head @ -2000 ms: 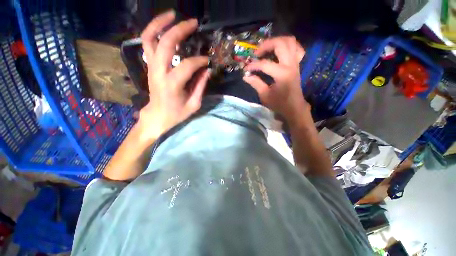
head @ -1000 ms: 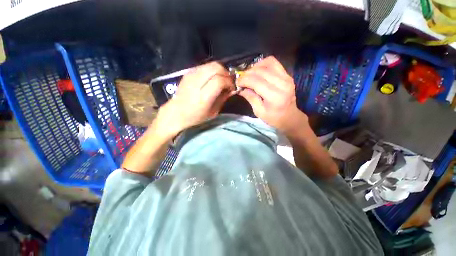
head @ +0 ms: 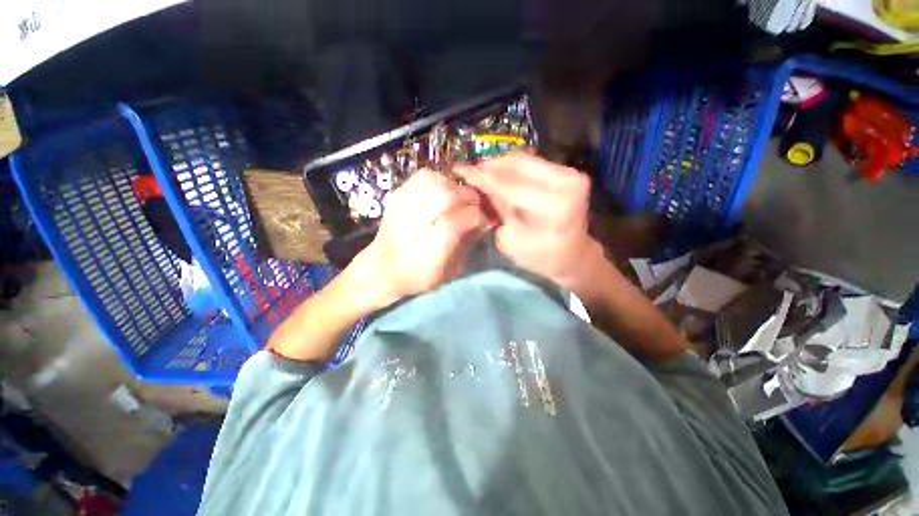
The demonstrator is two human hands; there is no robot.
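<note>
My left hand [head: 425,230] and my right hand [head: 539,207] are bare and meet close to my body, just below the drawer's front edge. Their fingertips are together; whatever may be between them is hidden and too small to tell. The black parts drawer [head: 320,191] lies just beyond them, tilted in view. Several white and shiny bobbins [head: 369,191] lie in its left part. Small metal parts [head: 431,147] fill the middle. A yellow and green item [head: 498,140] lies in its right part.
Blue plastic baskets stand at the left [head: 181,272] and right [head: 754,151]. A brown board [head: 287,214] is beside the drawer. A red crumpled bag [head: 875,133] is in the right basket. Grey and white offcuts [head: 806,338] lie at lower right. A white table edge [head: 81,35] is at upper left.
My hands were apart over the drawer, then came together over its front edge. They are now nearer my body, still together, and more of the drawer's contents shows.
</note>
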